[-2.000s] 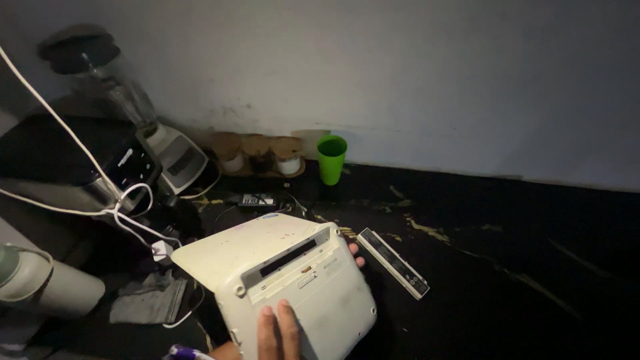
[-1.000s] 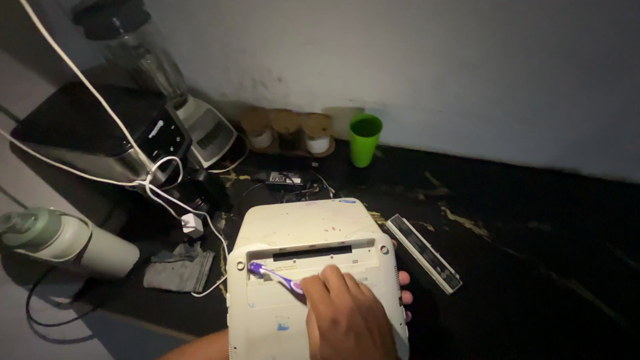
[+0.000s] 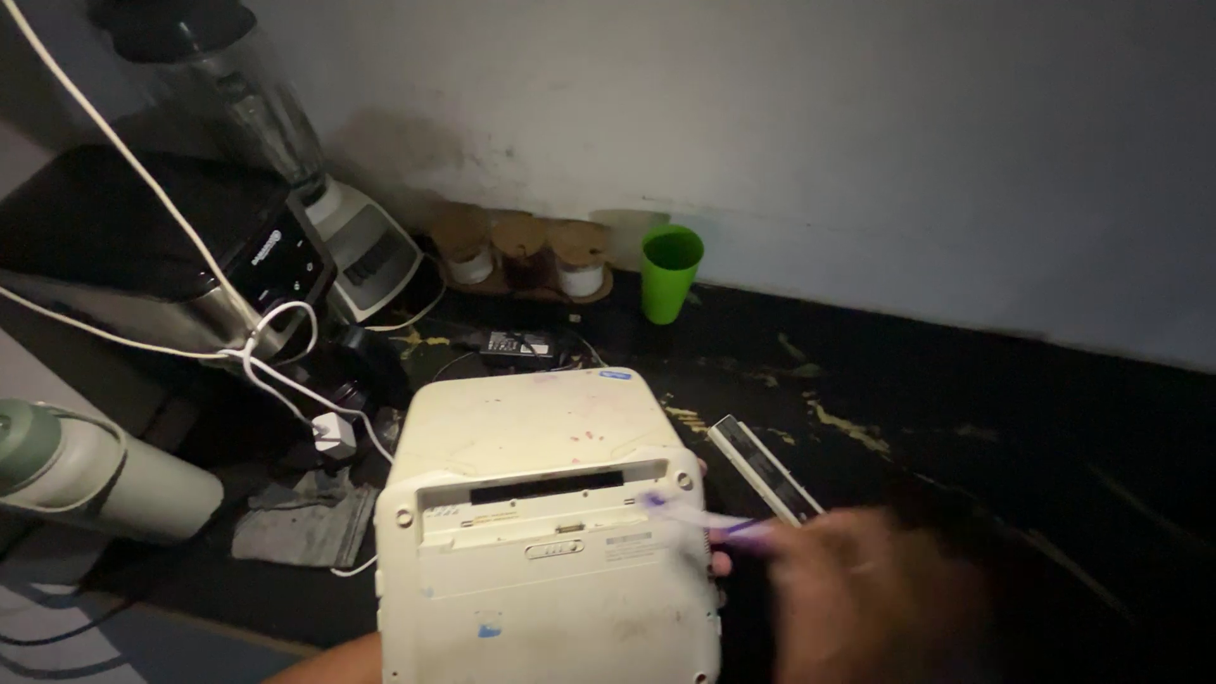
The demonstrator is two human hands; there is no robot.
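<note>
A white laptop [image 3: 560,589] lies underside up, its long battery bay open toward me. Beneath it my left hand [image 3: 719,560] supports it; only fingertips show past its right edge and the forearm at lower left. My right hand [image 3: 855,589], blurred by motion, holds a purple and white toothbrush [image 3: 731,522] whose head is at the right end of the bay. On the black counter, just right of the laptop, rests a detached battery pack [image 3: 765,470], partly behind my right hand.
A green cup [image 3: 670,274], lidded jars [image 3: 579,261] and a power adapter [image 3: 518,349] stand or lie behind the laptop. Left are a blender [image 3: 366,252], a black and steel appliance [image 3: 142,228], a white plug [image 3: 333,437], a grey cloth [image 3: 304,522] and a bottle [image 3: 114,475].
My right hand has moved right, and the toothbrush head has gone from the left end of the battery bay to its right end. The laptop is still held underside up.
</note>
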